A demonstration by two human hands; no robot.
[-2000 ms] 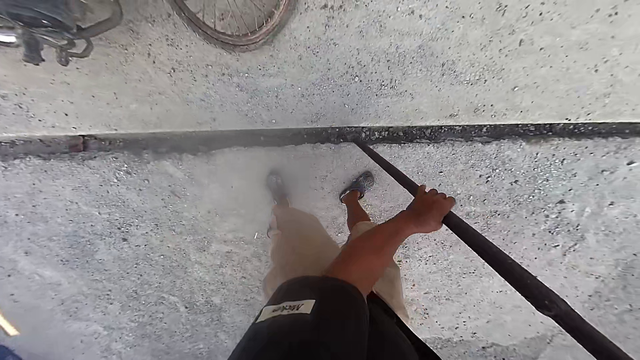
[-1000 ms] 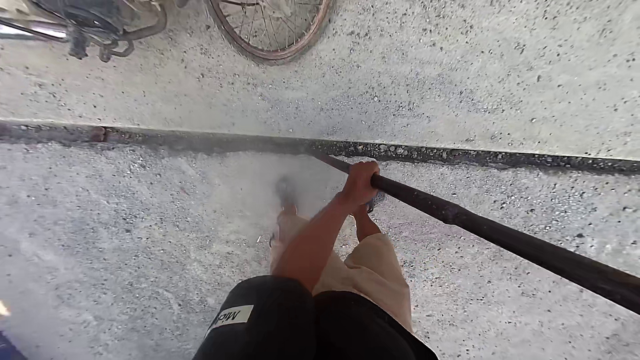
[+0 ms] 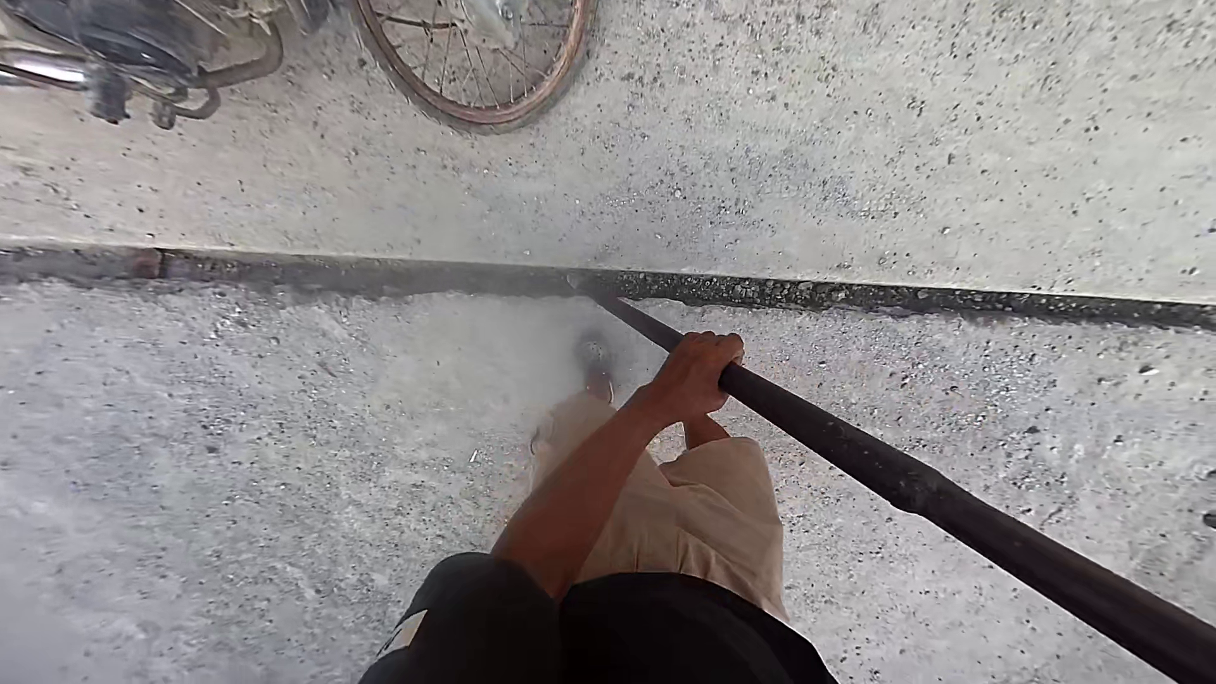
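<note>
My left hand [image 3: 698, 370] is closed around a long dark pole [image 3: 826, 437] that slants from upper left to lower right. A raised joint shows partway along it. The pole's far end meets the dark joint line [image 3: 741, 290] between two concrete surfaces, where pale haze blurs the tip. The near end runs out of the frame at the lower right corner. My right hand is not in view. Below the line stand my legs in beige shorts [image 3: 665, 513], with one dark shoe [image 3: 596, 351] partly veiled by haze.
Beyond the line, a spoked wheel [image 3: 503, 116] with a rusty rim stands at the top, beside part of a motorcycle [image 3: 142, 47] at upper left. Small grit lies on the rough concrete ground [image 3: 237, 456] on my side. Haze hangs left of the pole's tip.
Since the oldest frame, the pole's tip has moved left along the joint line, and my left hand is nearer that tip. My left hand holds the pole throughout. The view has shifted somewhat.
</note>
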